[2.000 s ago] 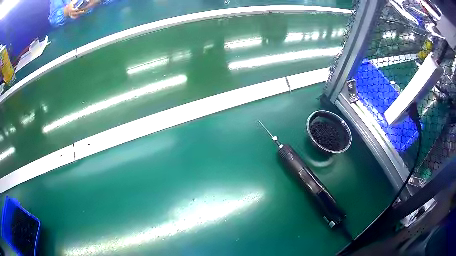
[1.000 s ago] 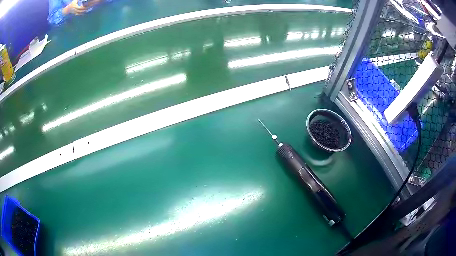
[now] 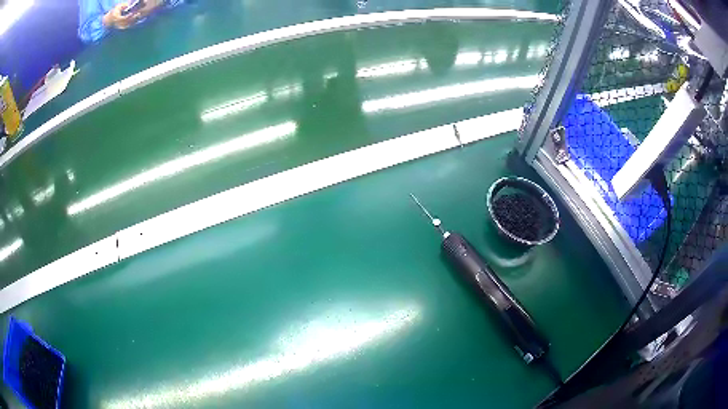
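A black electric screwdriver [image 3: 493, 294] lies on the green bench top [image 3: 263, 295], its thin silver bit pointing up and left and its cord end at the lower right. A small round dark bowl [image 3: 523, 212] with a pale rim stands just right of the bit and holds many tiny black pieces. A blue parts bin [image 3: 33, 363] with dark pieces in it is cut off at the lower left corner. Neither of my hands is in view.
A curved green conveyor [image 3: 335, 112] with white edge strips runs behind the bench. A metal frame with mesh [image 3: 559, 88] stands at the right, with a white power strip [image 3: 658, 144] and a blue tray behind it. Another person's hands [image 3: 132, 12] show at the top left.
The other person's hands at the top left have shifted slightly. The screwdriver, bowl and bin have not moved on the bench.
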